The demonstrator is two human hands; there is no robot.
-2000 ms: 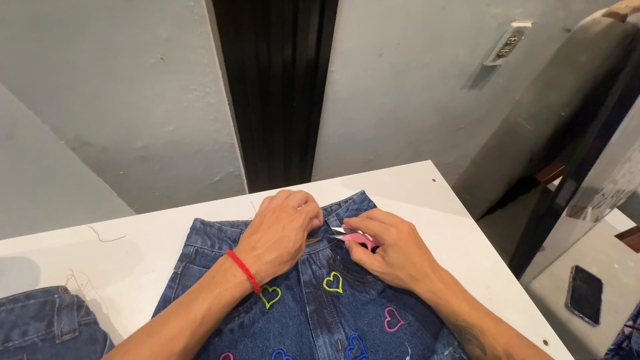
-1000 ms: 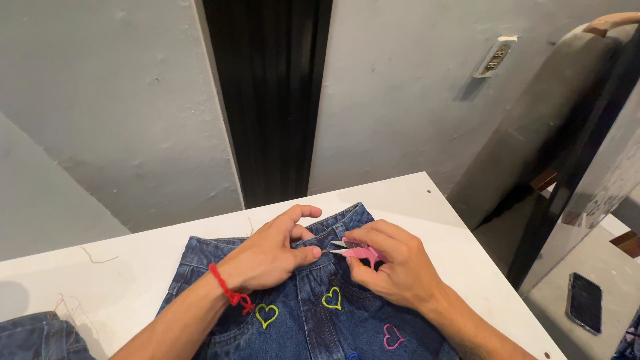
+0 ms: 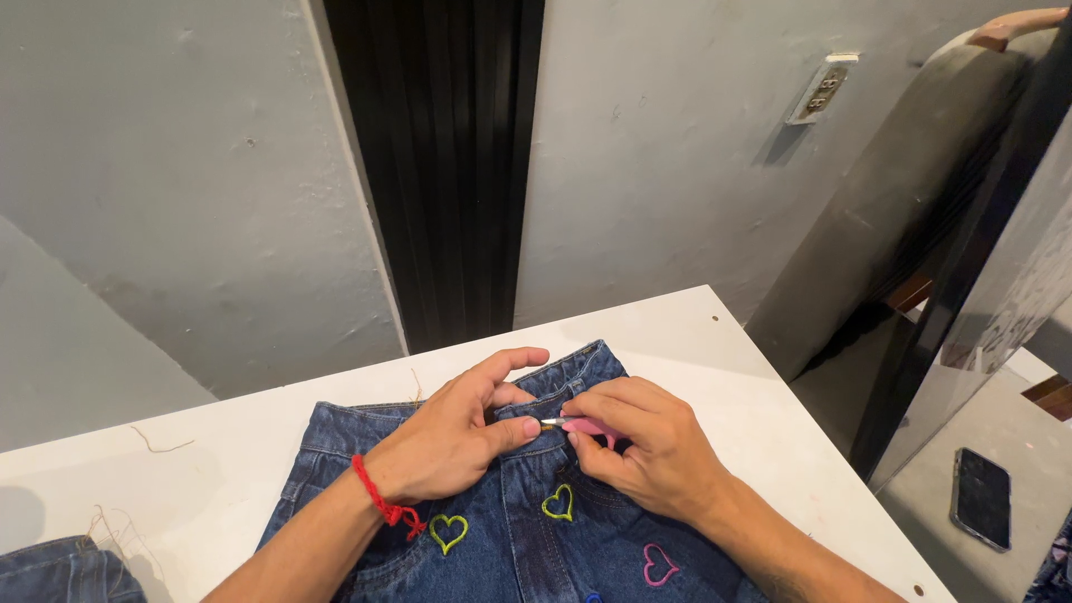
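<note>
Blue denim jeans (image 3: 536, 536) with embroidered hearts in yellow-green, pink and blue lie on a white table. My left hand (image 3: 456, 427), with a red cord bracelet on its wrist, pinches the waistband (image 3: 523, 444) at the front, thumb outside and fingers behind the edge. My right hand (image 3: 645, 444) holds pink-handled thread snips (image 3: 586, 425). Their blades look closed, and the tips lie at the orange stitching of the waistband, right beside my left thumb.
Another folded denim garment (image 3: 67, 574) with loose threads lies at the lower left of the white table (image 3: 251, 410). A stray thread (image 3: 163, 444) is nearby. At the right, a smartphone (image 3: 981, 500) rests on a lower surface. A power outlet (image 3: 825, 90) is on the grey wall.
The snips' blades were apart one second ago and now look closed at the waistband. My left hand, earlier bent over the waistband, has shifted its hold, thumb in front.
</note>
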